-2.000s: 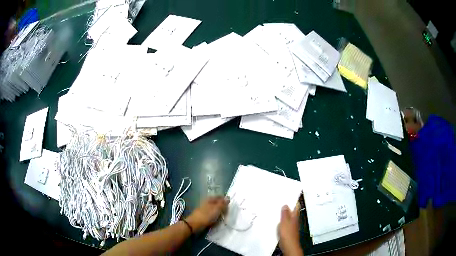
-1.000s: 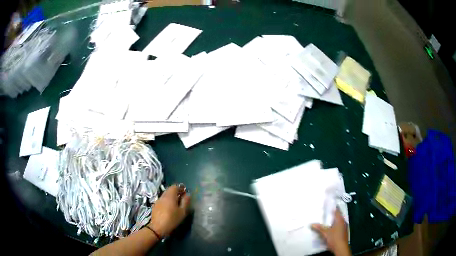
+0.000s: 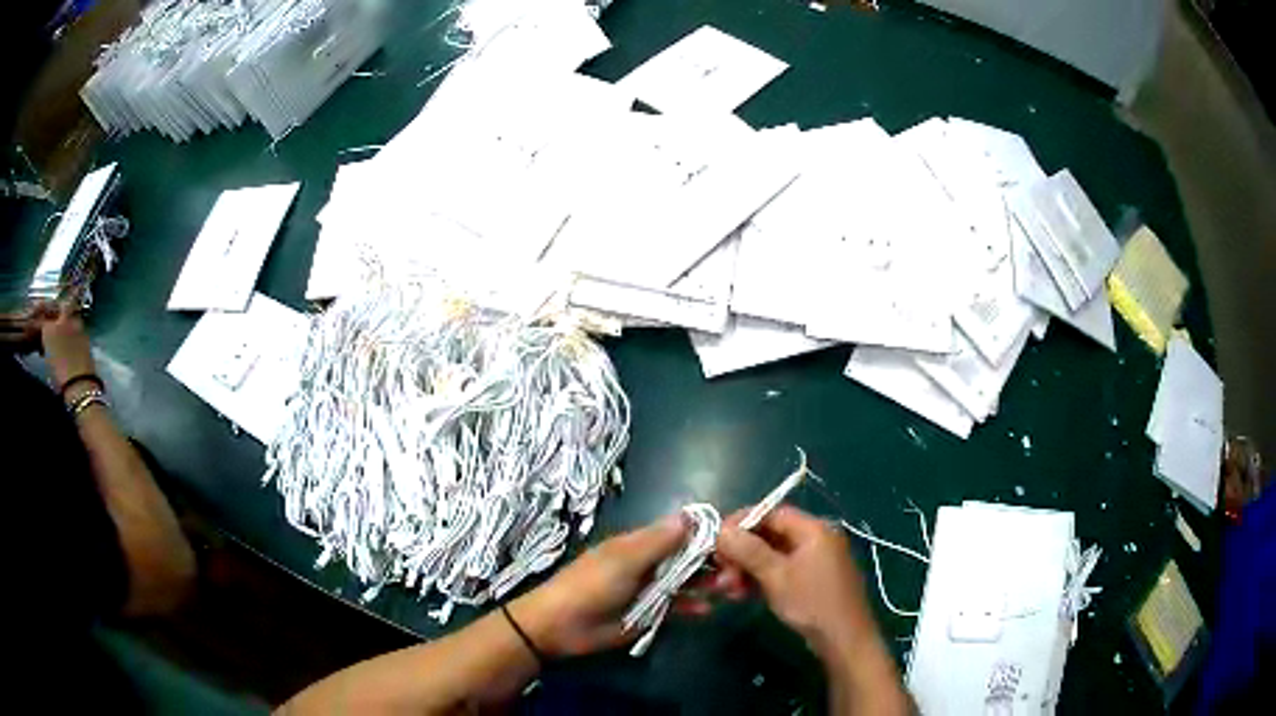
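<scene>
My left hand [image 3: 616, 581] is closed on a folded white cable bundle [image 3: 677, 571] at the lower middle. My right hand [image 3: 798, 560] is just right of it and pinches the cable's end, whose thin tip points up and right. The large cable pile [image 3: 448, 434] lies left of my hands, with yellowish tips at its top. A stack of white panels [image 3: 994, 588] lies right of my hands, with a small raised housing and printed text on top and cords at its right edge.
Many loose white panels [image 3: 840, 238] spread behind the pile. Two panels lie left of it. Upright panels [image 3: 231, 70] stand at the far left. Another person's hand [image 3: 67, 350] is at the left edge. Yellow gridded pads [image 3: 1147, 287] lie at the right. A blue garment [image 3: 1250, 616] shows at the right edge.
The view has turned left. My right hand has left the panels at the right and come beside my left. My left hand now holds a cable bundle. Another person's arm has come into view.
</scene>
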